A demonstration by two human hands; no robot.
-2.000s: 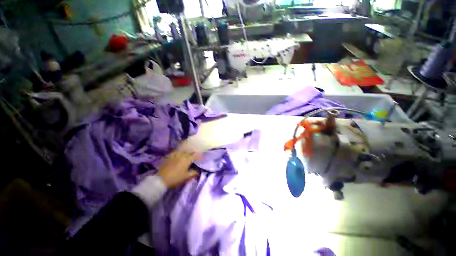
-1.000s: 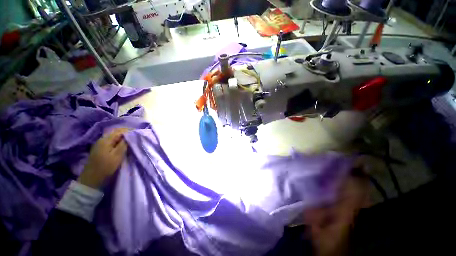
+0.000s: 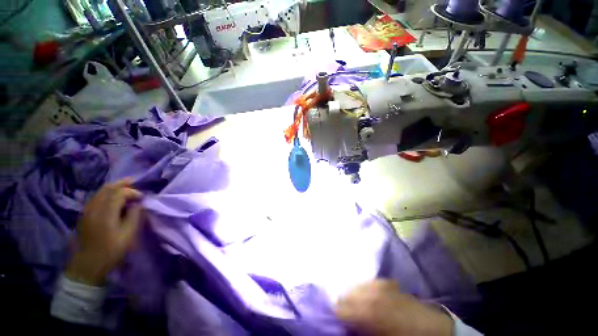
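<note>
A purple garment piece [image 3: 197, 252] lies across the front of the machine table between my hands, partly washed out by glare. My left hand [image 3: 108, 226] grips its left part, beside the purple heap [image 3: 72, 164]. My right hand [image 3: 387, 308] holds its near edge at the bottom of the picture, slightly blurred; its fingertips are hard to see. The off-white sewing machine head [image 3: 419, 115] reaches in from the right. A blue oval [image 3: 299, 169] hangs from its left end, below an orange cloth strip [image 3: 298, 118]. The needle area is lost in glare.
Dark slim tools or straps [image 3: 482, 226] lie on the table at right. A white trough [image 3: 246, 98] runs along the back edge. Behind stand another sewing machine [image 3: 226, 29], a red packet [image 3: 383, 33] and lilac thread cones [image 3: 462, 10]. A metal pole [image 3: 151, 56] rises at back left.
The view has swung right since the first frame. My right hand came into view with cloth and has since moved left and nearer. My left hand has moved slightly left and down, still gripping cloth.
</note>
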